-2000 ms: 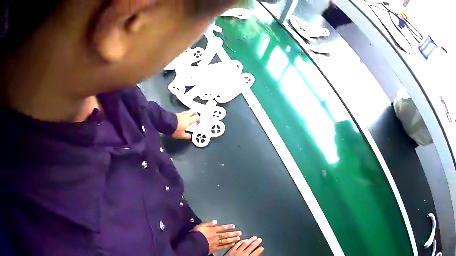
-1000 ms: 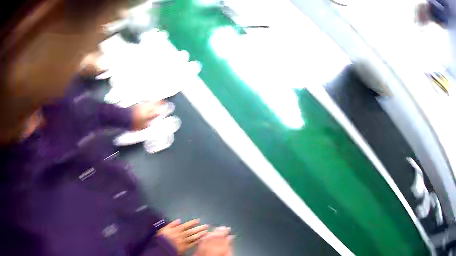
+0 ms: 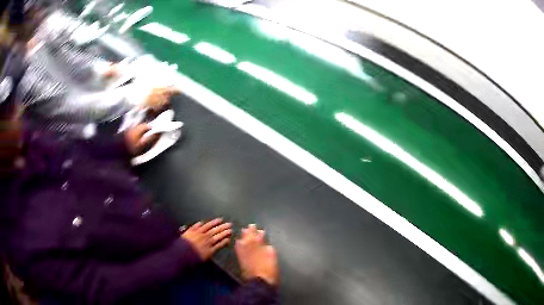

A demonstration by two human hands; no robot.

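Note:
My left hand [image 3: 257, 256] is at the bottom centre, blurred, resting at the black bench's near edge with a dark sleeve behind it. Nothing shows in it, and its fingers look loosely apart. My right hand is not in view. White shells [image 3: 170, 136] lie on the bench at the left, under another person's hand [image 3: 140, 139]. They are too blurred to show details and are well away from my hand.
A person in a purple jacket [image 3: 89, 208] sits at the left; their other hand [image 3: 209, 237] lies close beside mine. Another person in light clothing is beyond. The black bench [image 3: 274, 208] runs along a white rail [image 3: 334, 179] and a green conveyor [image 3: 310, 128].
The view has swung right, so the neighbour and shells sit further left. The large white pile is mostly blurred at the upper left. My left hand shows more fully.

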